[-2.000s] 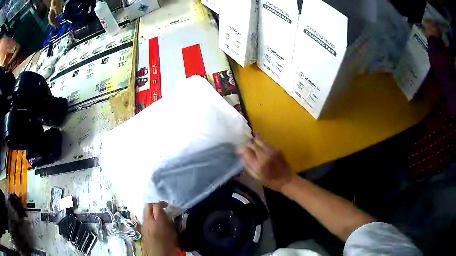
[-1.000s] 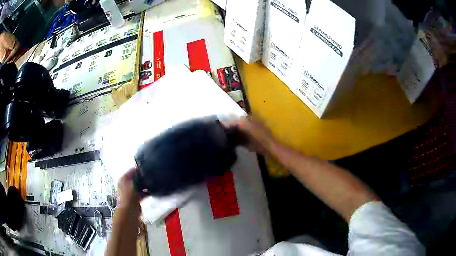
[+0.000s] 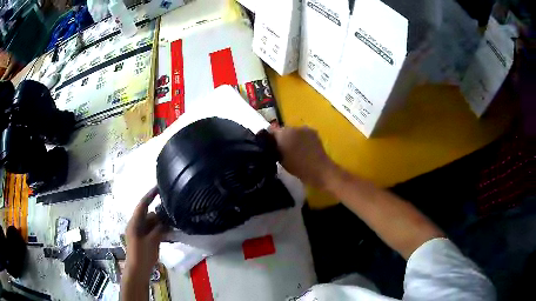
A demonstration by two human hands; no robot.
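A black camping fan (image 3: 211,176) is held between my two hands over a stack of white plastic bags (image 3: 135,170) on the printed sheets. Its round grille faces up and its dark base points to the lower right. My left hand (image 3: 144,226) grips its left edge. My right hand (image 3: 300,154) grips its upper right side. Parts of the fingers on both hands are hidden behind the fan.
White retail boxes (image 3: 371,64) stand on the yellow table (image 3: 329,141) at right. Black fans (image 3: 32,126) stand at far left. Dark flat slabs (image 3: 85,271) lie at lower left. A white bottle (image 3: 122,17) stands at the far end. A person's red-dotted clothing (image 3: 510,176) shows at right.
The fan lay below the bag stack two seconds ago, while my hands were at a bag. It is now lifted over the stack in both hands, and has turned since one second ago to show its grille.
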